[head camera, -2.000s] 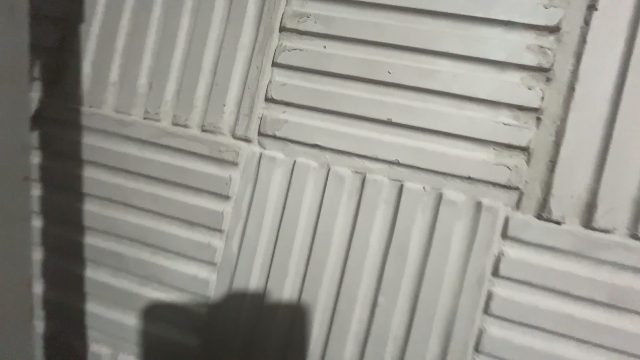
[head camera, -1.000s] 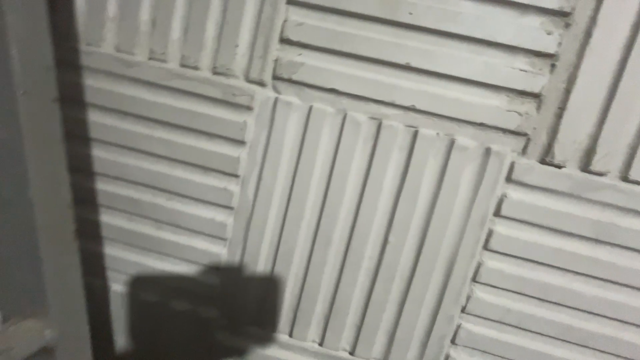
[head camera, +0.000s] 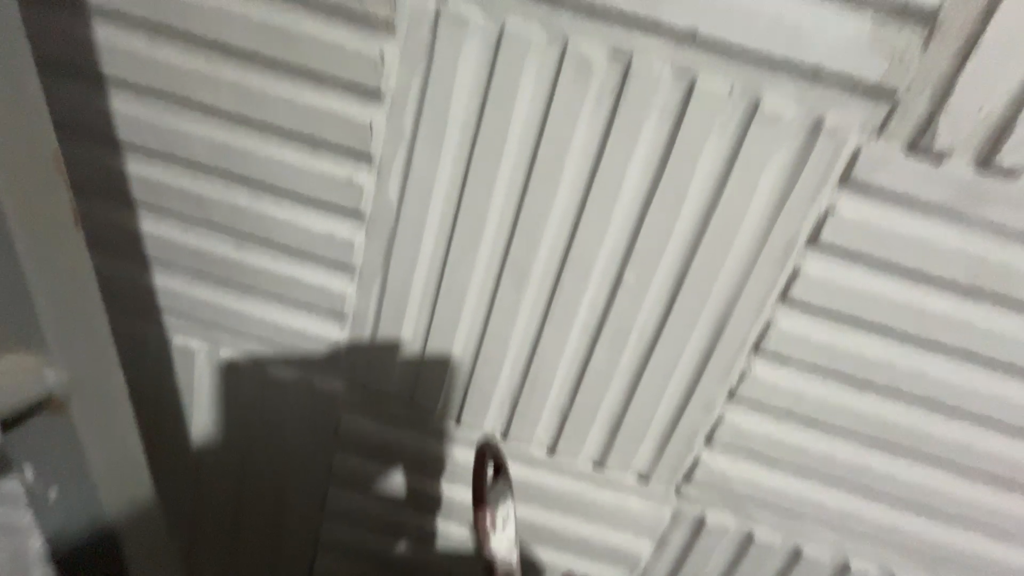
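Neither of my hands shows in the head view. A narrow, dark, shiny object with a rounded tip (head camera: 494, 504) rises from the bottom edge, a little left of the middle. It is blurred, and I cannot tell what it is or what holds it. Behind it spreads a pale surface of ribbed square panels (head camera: 560, 256), their ribs running in alternating directions. A dark, blocky shadow (head camera: 272, 448) falls across the lower left of the panels.
Along the left side runs a grey upright strip (head camera: 68, 304), with a dark band of shadow beside it. Past the strip, at the lower left edge, a pale ledge-like piece (head camera: 24, 384) is partly visible.
The view has shifted down the ribbed panels. The dark shiny object has come into sight at the bottom, and more of the grey strip shows at the left.
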